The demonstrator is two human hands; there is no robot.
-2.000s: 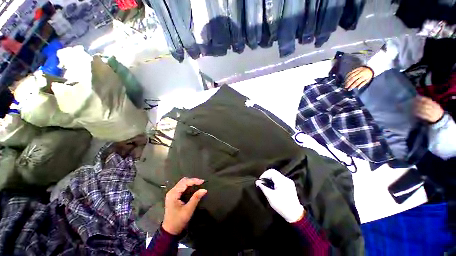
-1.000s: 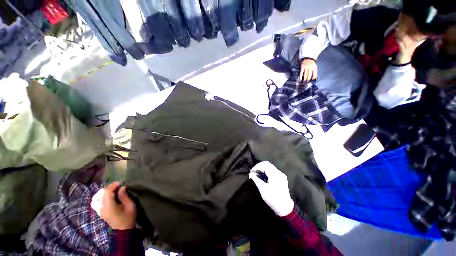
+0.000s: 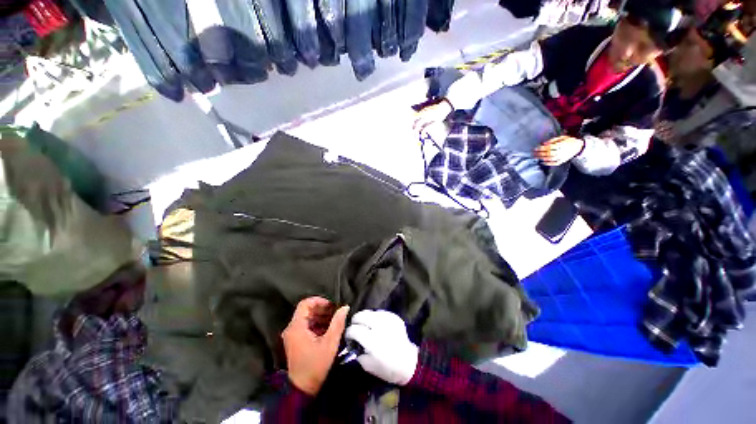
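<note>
A dark olive garment (image 3: pixel 282 199) lies spread over the white table before me, with a thin pale line across it and a dark fold opened near its middle. My left hand (image 3: pixel 315 344) is bare, its thumb and fingers close together at the cloth; whether it pinches an edge or thread is too small to tell. My right hand (image 3: pixel 383 346) wears a white glove and is close beside the left fingertips. It is closed around a small dark tool with a metal glint, seemingly thread snips (image 3: pixel 348 355), mostly hidden by the fingers.
A person (image 3: pixel 580 91) across the table (image 3: pixel 331 124) handles a blue-grey and plaid garment (image 3: pixel 472 161). A black hanger (image 3: pixel 448 199) and phone (image 3: pixel 556 219) lie nearby. A blue crate (image 3: pixel 580 298) bears dark plaid cloth (image 3: pixel 696 240). Plaid (image 3: pixel 99 373) and olive piles (image 3: pixel 66 240) are left. Jeans (image 3: pixel 249 41) hang behind.
My hands have come together at the garment's near middle, the left moving right and the right moving left. The view has shifted rightward. The other person's hands have moved on their garment.
</note>
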